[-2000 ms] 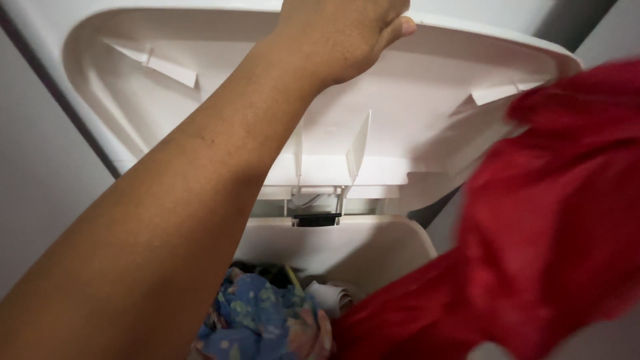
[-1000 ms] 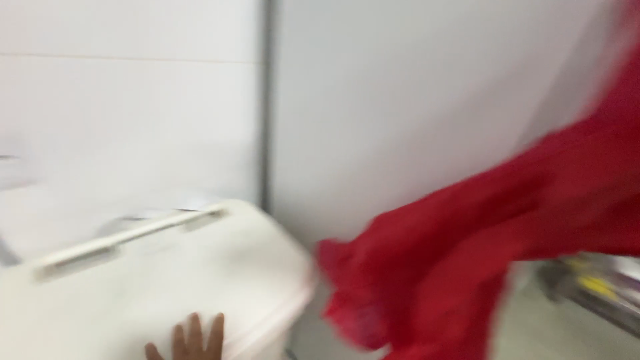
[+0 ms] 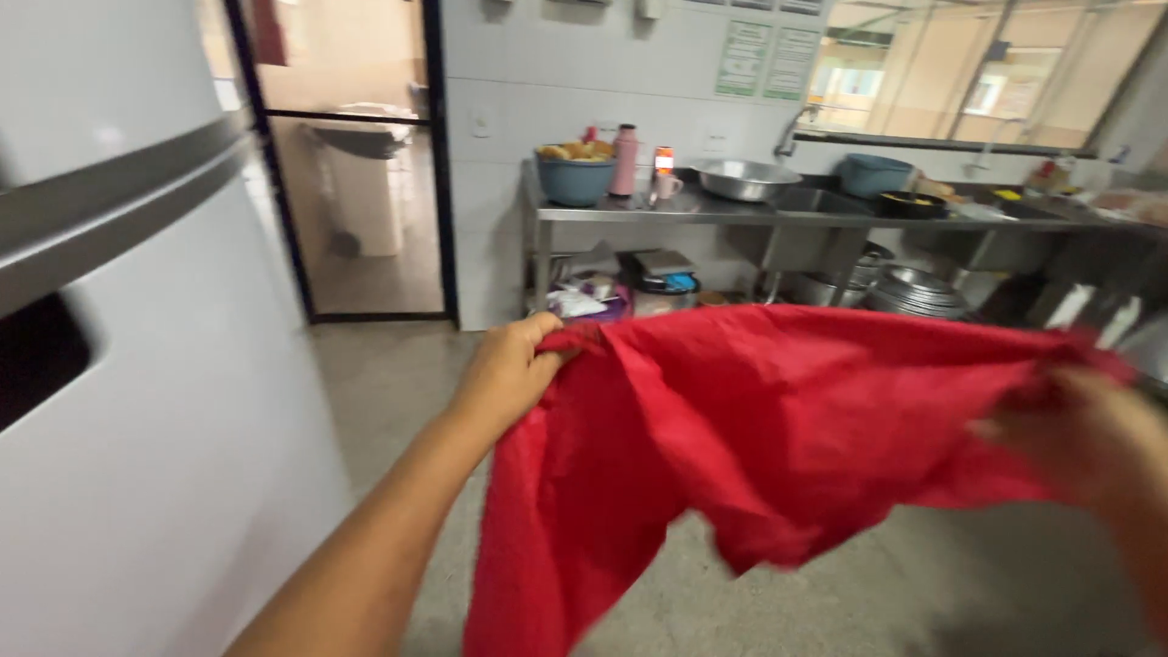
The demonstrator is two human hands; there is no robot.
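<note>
A red cloth [image 3: 776, 411], perhaps an apron or garment, hangs stretched between my two hands above the floor. Its upper edge is pinched in my left hand [image 3: 525, 365], in the middle of the view. At the right, my right hand [image 3: 1068, 429] is blurred and grips the other end of the cloth. Folds droop below, and the left part falls past the bottom of the view.
A white refrigerator [image 3: 155, 438] stands close at the left. Beyond is a glazed door with a dark frame [image 3: 447, 182]. Along the back wall runs a steel counter [image 3: 639, 215] with a blue basin [image 3: 575, 178], a pink thermos [image 3: 625, 162] and a metal bowl [image 3: 746, 180]; pots [image 3: 912, 292] sit underneath.
The view has swung from a white lidded bin to the kitchen. My left hand, earlier on the bin's lid, now holds the red cloth, which is spread between both hands.
</note>
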